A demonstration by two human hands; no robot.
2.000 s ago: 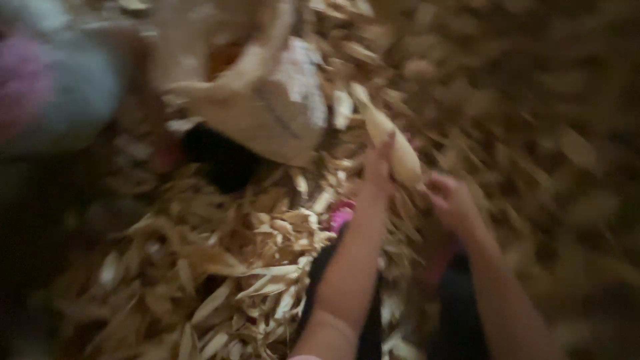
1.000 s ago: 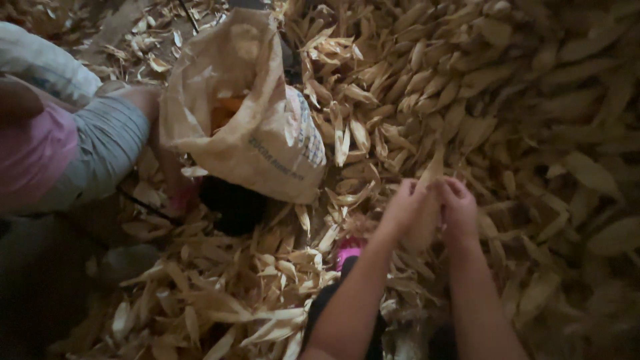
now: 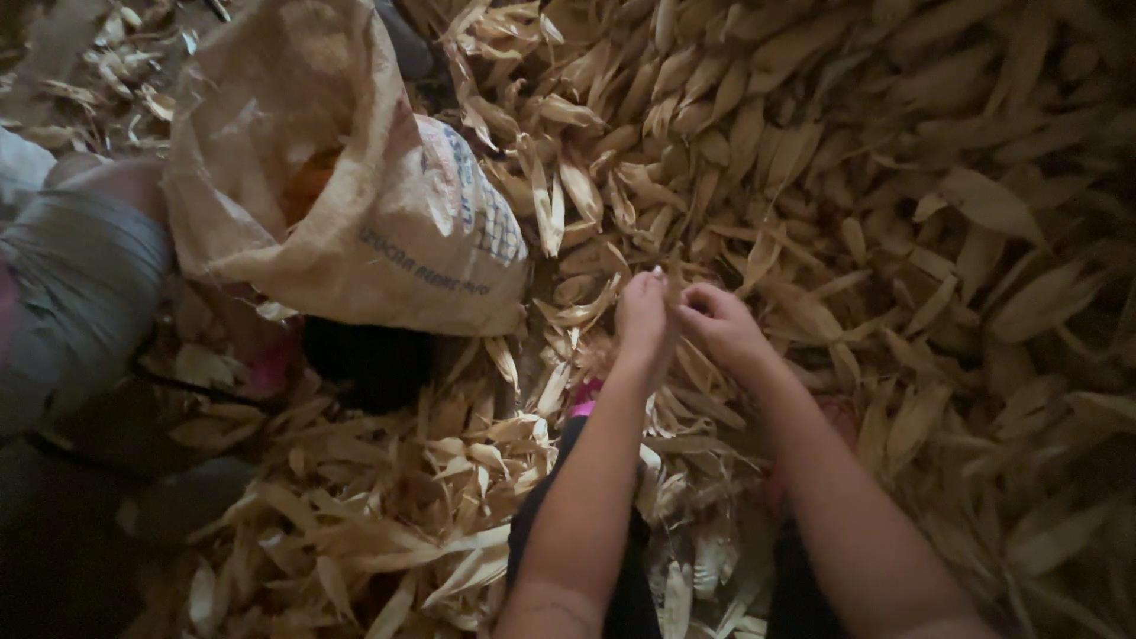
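Observation:
Near the middle of the head view, my left hand (image 3: 645, 311) is closed around an ear of corn in its dry husk (image 3: 672, 277), of which only a little shows between the hands. My right hand (image 3: 717, 318) pinches the husk from the other side, its fingers bent close to my left hand. The lower part of the ear is hidden or blends with the husks beneath. A woven sack (image 3: 426, 240), open at its mouth and bearing print, stands to the left of my hands. Orange-coloured contents (image 3: 311, 182) show inside it.
Dry corn husks and unhusked ears (image 3: 799, 133) lie heaped at the upper right. Loose husks (image 3: 355, 541) cover the floor at the lower left. A person in grey shorts (image 3: 84, 275) sits beside the sack at the left. A black object (image 3: 368, 364) lies below the sack.
My right hand was near the lower end of a pale ear two seconds ago; both hands are now close together at the husk. The view has shifted.

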